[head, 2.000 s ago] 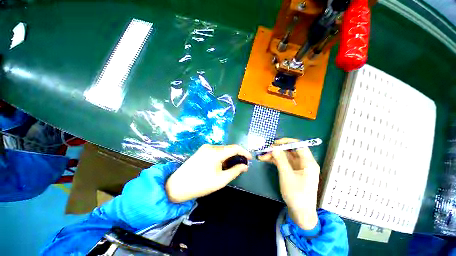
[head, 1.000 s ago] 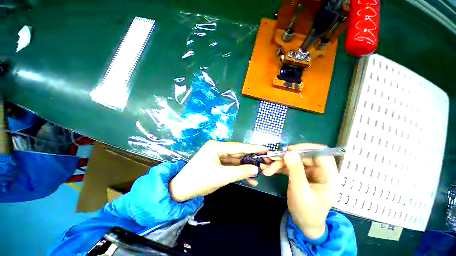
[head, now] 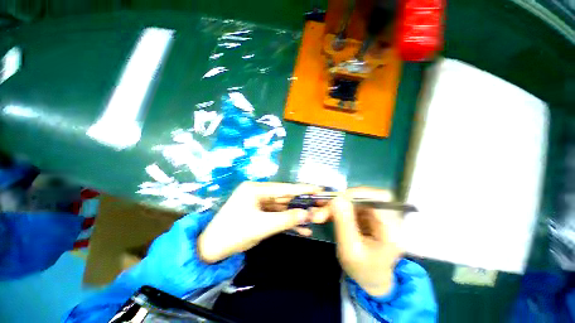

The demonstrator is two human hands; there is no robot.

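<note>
My left hand [head: 249, 217] holds a small black housing [head: 302, 202] between its fingertips, at the bench's near edge. My right hand [head: 369, 236] holds slim tweezers [head: 384, 205], which lie nearly level and point left. Their tip end meets the black housing, and the right fingertips are close to the left ones. The view is blurred, so the exact contact and any tiny part at the tip cannot be told. A small sheet with a dark-and-white grid [head: 321, 150] lies just beyond the hands, below the press jig.
The press jig's orange base [head: 372, 113] stands beyond the hands, with a black nest [head: 344, 89] and red handle [head: 420, 30]. A white foam tray [head: 479, 167] is at right. A clear bag with blue [head: 236, 148] and a white strip [head: 135, 85] are at left.
The tweezers have come from beside the housing onto it, and both hands are closer together. The whole view has shifted and blurred with head movement.
</note>
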